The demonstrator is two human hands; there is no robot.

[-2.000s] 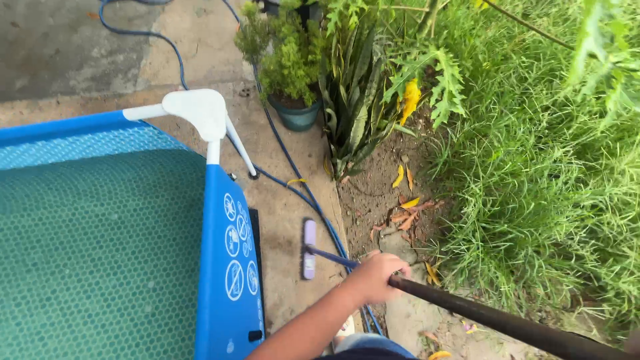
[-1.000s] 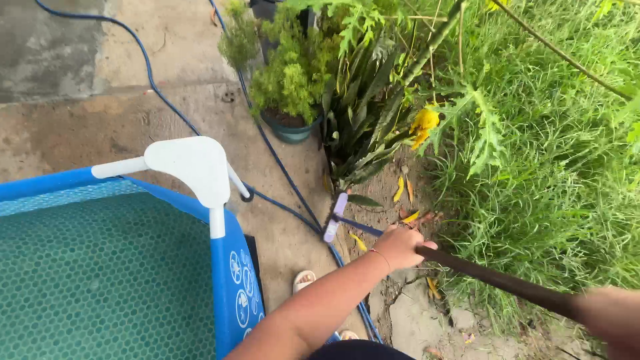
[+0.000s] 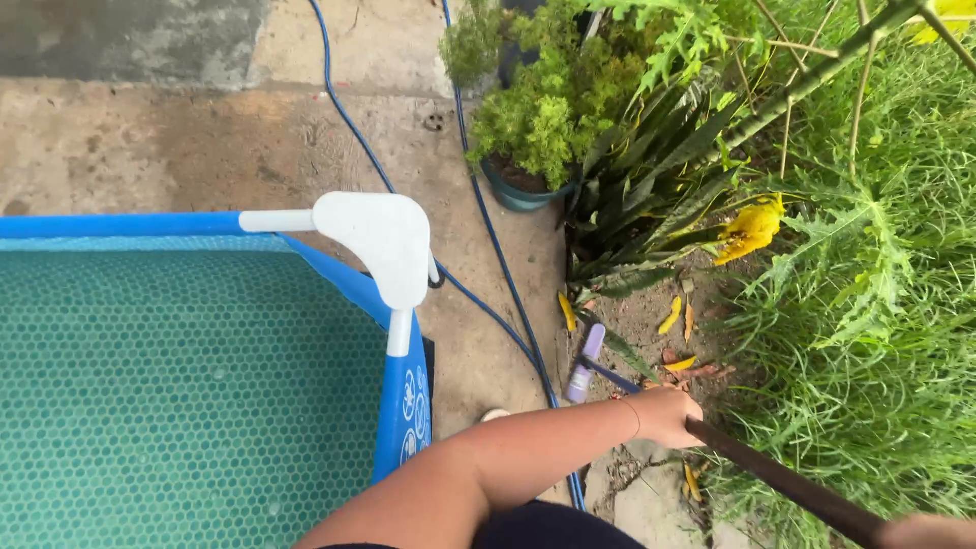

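My left hand is closed around the long dark handle of a broom or brush. Beyond that hand the shaft runs to a narrow lilac head, which lies over the edge between the concrete and the soil, close to a few yellow leaves. At the lower right corner my right hand, blurred and partly cut off by the frame, is on the handle's near end. The bristles under the head cannot be seen.
A framed pool with a white corner piece stands at left. Blue hoses cross the concrete. A potted shrub, snake plants, a thick green stem and tall grass lie ahead and right.
The lilac head has moved right, from the concrete beside the pool, across the hoses, to the soil's edge. My right hand has come into view. The view has shifted.
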